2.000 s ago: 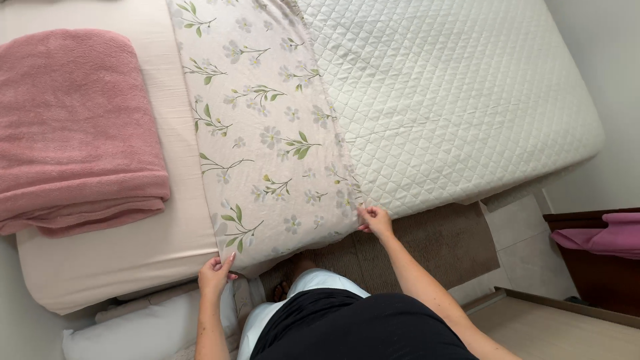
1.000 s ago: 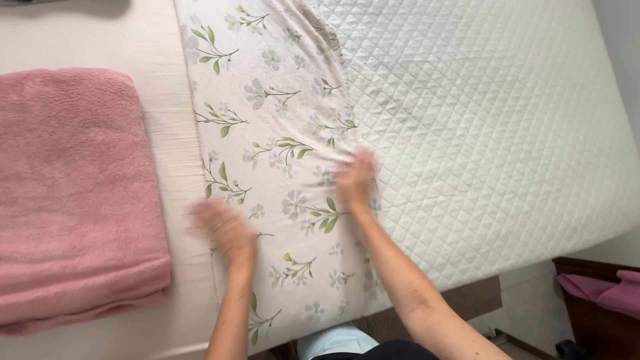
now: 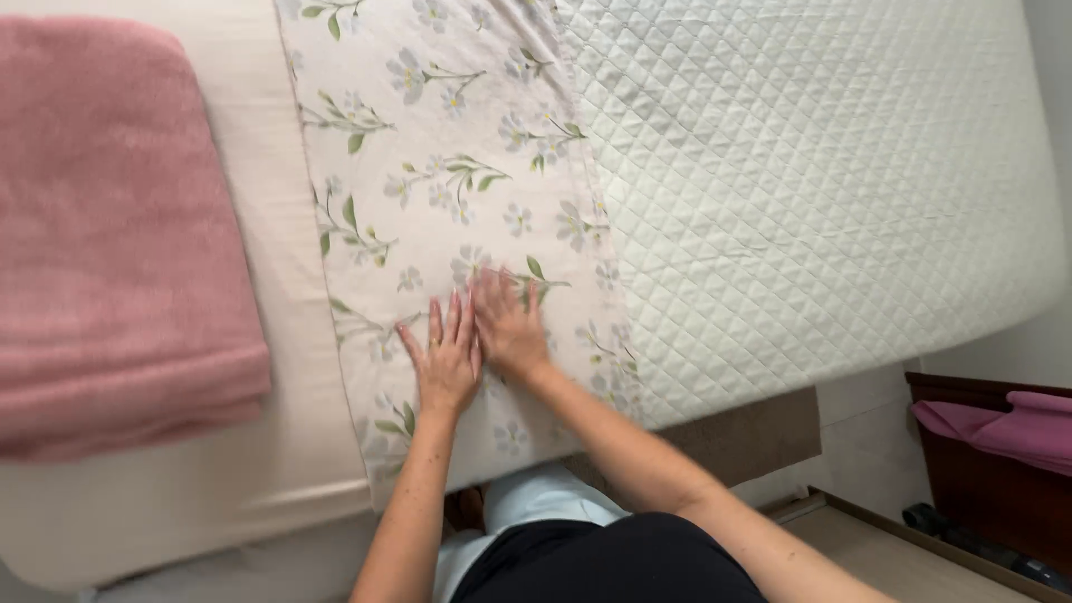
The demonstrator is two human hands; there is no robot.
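Note:
A floral fabric band (image 3: 452, 218), pale with green leaves and grey-blue flowers, lies across the bed between a smooth beige sheet (image 3: 276, 352) and a white quilted cover (image 3: 779, 201). My left hand (image 3: 446, 360) rests palm down on the floral fabric, its fingers spread. Right beside it, my right hand (image 3: 508, 327) is over the same fabric, palm down, with its fingertips blurred. Neither hand grips anything. A folded pink blanket (image 3: 126, 243) lies on the beige sheet at the left.
Below the bed's near edge is a brown rug (image 3: 745, 435). At the lower right are a low beige surface with a raised rim (image 3: 879, 544) and dark wooden furniture (image 3: 988, 494) with a pink cloth (image 3: 1013, 427) on it. A wall runs along the right.
Two seconds ago both hands held the floral fabric's near edge, apart from each other. They have let go, moved onto the fabric and come together. The view has moved closer over the bed.

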